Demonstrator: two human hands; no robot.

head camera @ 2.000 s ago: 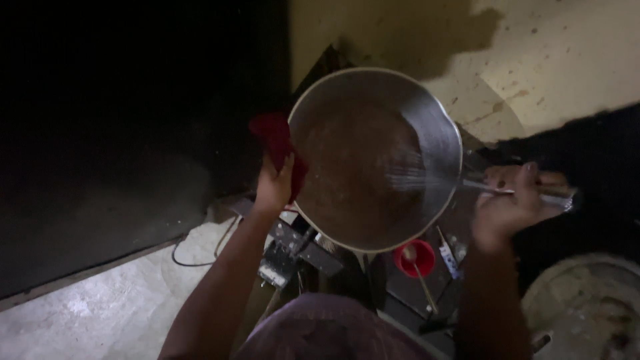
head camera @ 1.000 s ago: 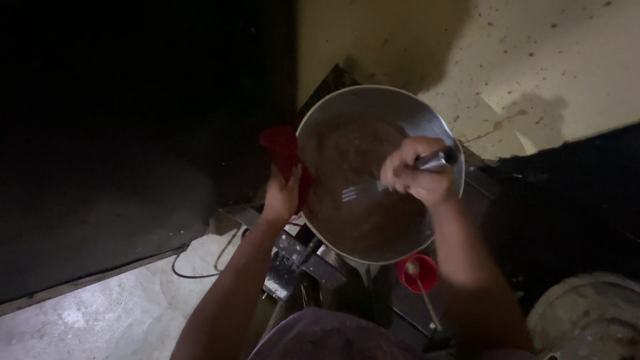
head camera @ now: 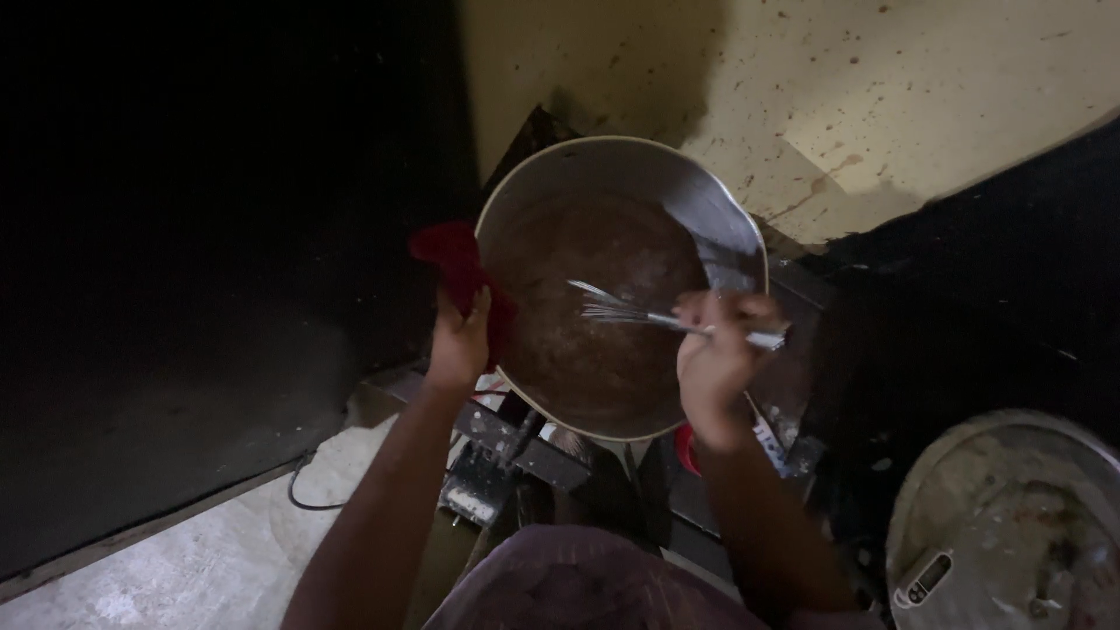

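A large metal pot [head camera: 733,214] holds a brown liquid [head camera: 604,367]. At the pot's left rim, my left hand [head camera: 460,337] grips a red cloth [head camera: 455,254] against the side. My right hand [head camera: 724,337], slightly blurred, is closed around the handle of a wire whisk [head camera: 621,311] over the right part of the pot. The whisk's wires point left, at or just above the liquid; how deep they reach cannot be told.
Under the pot is a dark metal stand [head camera: 560,464]. A red cup [head camera: 688,448] shows partly behind my right forearm. At lower right lies a large round lid or container top [head camera: 919,490] with a small digital device [head camera: 925,579] on it. A stained wall [head camera: 840,79] rises behind.
My right hand with the whisk was out past the right rim, then over the pot's middle, and is now back toward the right side. My left hand still holds the cloth at the rim.
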